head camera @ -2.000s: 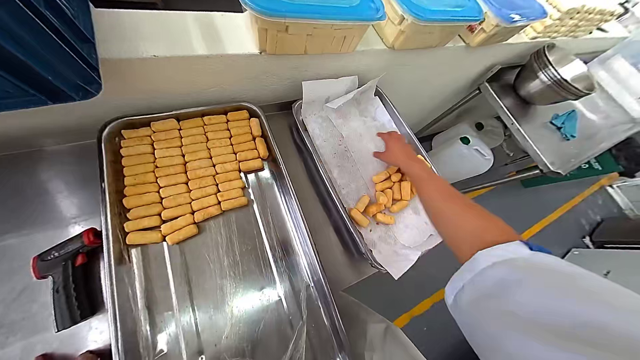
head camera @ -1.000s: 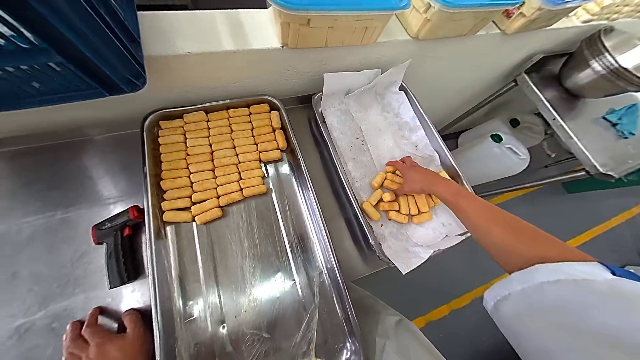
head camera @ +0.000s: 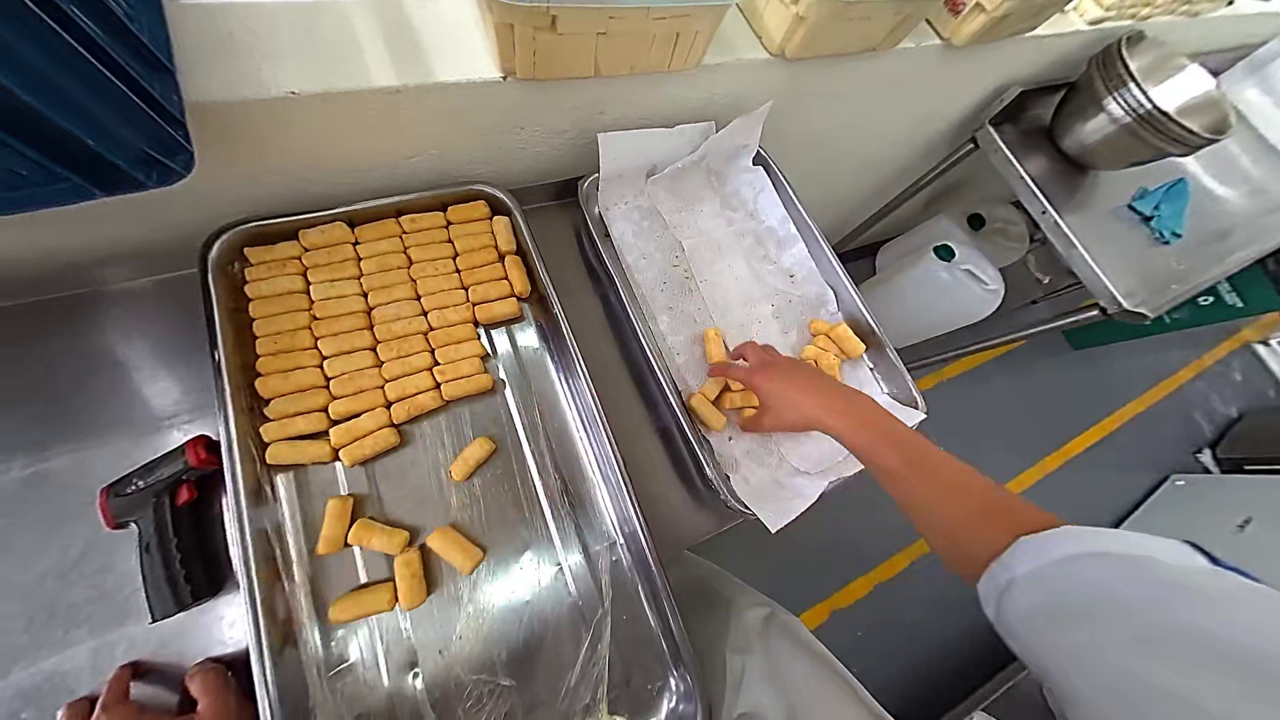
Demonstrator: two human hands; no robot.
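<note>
My right hand (head camera: 785, 390) reaches down among browned food sticks (head camera: 707, 412) on the paper-lined metal tray (head camera: 880, 340). Its fingers cover some sticks; whether it grips any is hidden. More sticks (head camera: 826, 350) lie beside it on the paper towels (head camera: 740, 260). To the left, a larger metal tray (head camera: 585, 420) lined with clear film holds packed rows of sticks (head camera: 350, 340) at its far end. Several loose sticks (head camera: 455, 550) lie scattered nearer. My left hand (head camera: 165, 695), partly cut off by the frame, rests at the large tray's left edge; its hold cannot be told.
A black and red handheld thermometer gun (head camera: 170, 525) lies left of the large tray. A blue crate (head camera: 90, 100) is at upper left; baskets (head camera: 605, 40) line the ledge. At right are white plastic jugs (head camera: 935, 280), stacked metal containers (head camera: 1140, 105) and a blue glove or cloth (head camera: 1163, 209).
Several loose sticks now lie in the large tray below the rows, where bare film showed before. The pile on the paper has become smaller and split into two groups.
</note>
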